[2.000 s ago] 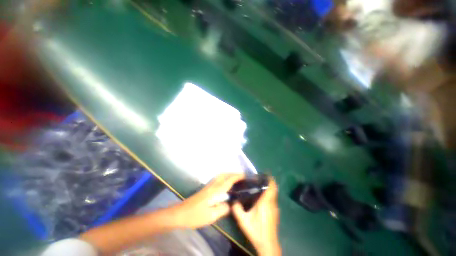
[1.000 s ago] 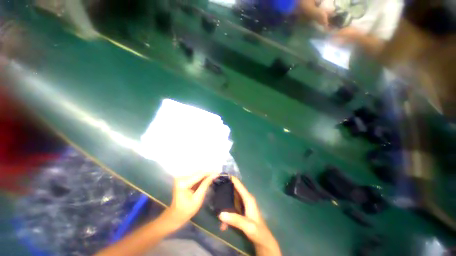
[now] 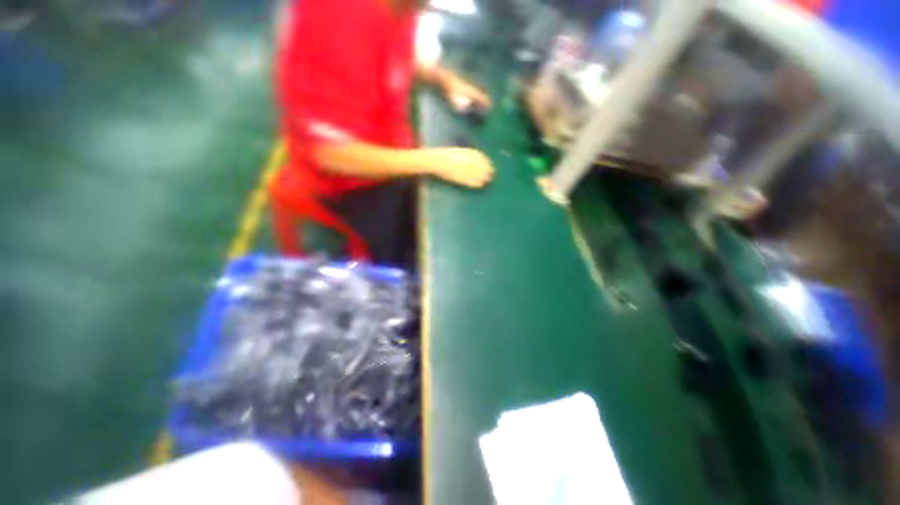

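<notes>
The blue tote [image 3: 355, 450] stands beside the bench edge at the left, full of bagged adapters [image 3: 306, 345] in crinkled shiny plastic. The stack of clear plastic bags [image 3: 558, 454] glares white on the green bench [image 3: 493, 325], cut off by the bottom edge. A white sleeve [image 3: 197, 478] of mine shows at the bottom left, with a blurred bit of forearm [image 3: 331, 485] just below the tote. Neither of my hands can be made out. What they hold cannot be seen.
A person in a red shirt [image 3: 345, 79] sits at the bench beyond the tote, on a red stool [image 3: 316, 217], both hands on the bench. A pale frame post [image 3: 632, 99] rises beyond. The belt [image 3: 681, 325] with blurred black units runs at the right.
The view has swung left along the bench. My hands and the black adapter between them have left the picture. The tote and the person in red now show more fully.
</notes>
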